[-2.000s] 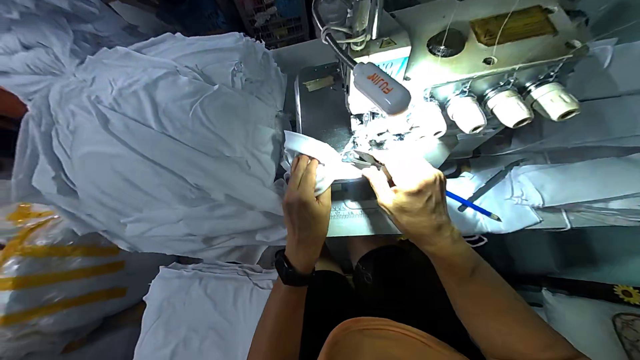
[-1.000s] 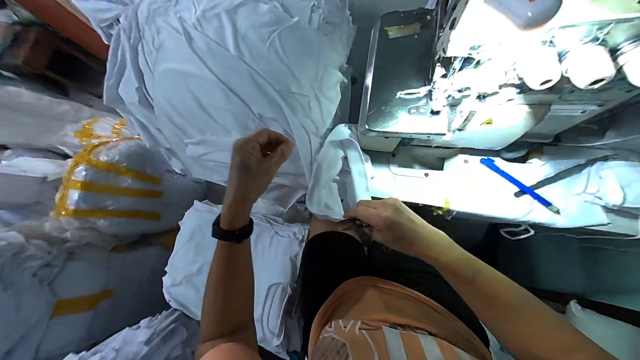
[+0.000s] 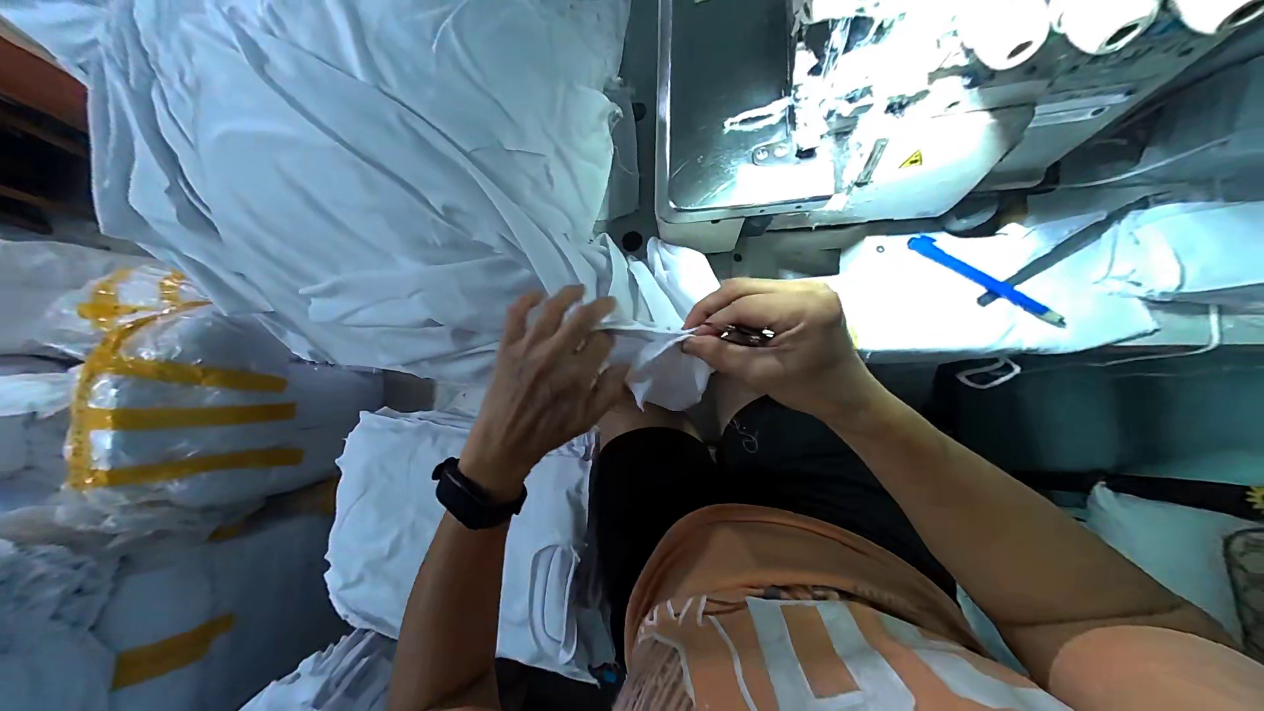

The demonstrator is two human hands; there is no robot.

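My right hand pinches an edge of white fabric above my lap and also has a small metal tool in its palm, mostly hidden by the fingers. At the left end of that edge is my left hand, its fingers spread and bent against the fabric; whether it grips any is unclear. The fabric lies against a large heap of white cloth. Behind my right hand stands an industrial sewing machine with a metal plate.
A blue pen lies on white cloth at the right. Folded white garments are stacked beside my left forearm. At the far left sits a plastic-wrapped bundle with yellow tape. A white cord loop hangs under the table edge.
Both hands have left the sewing machine's front, where they held white fabric two seconds ago. My left hand, raised over the heap one second ago, is now at the fabric by my right. The view has shifted.
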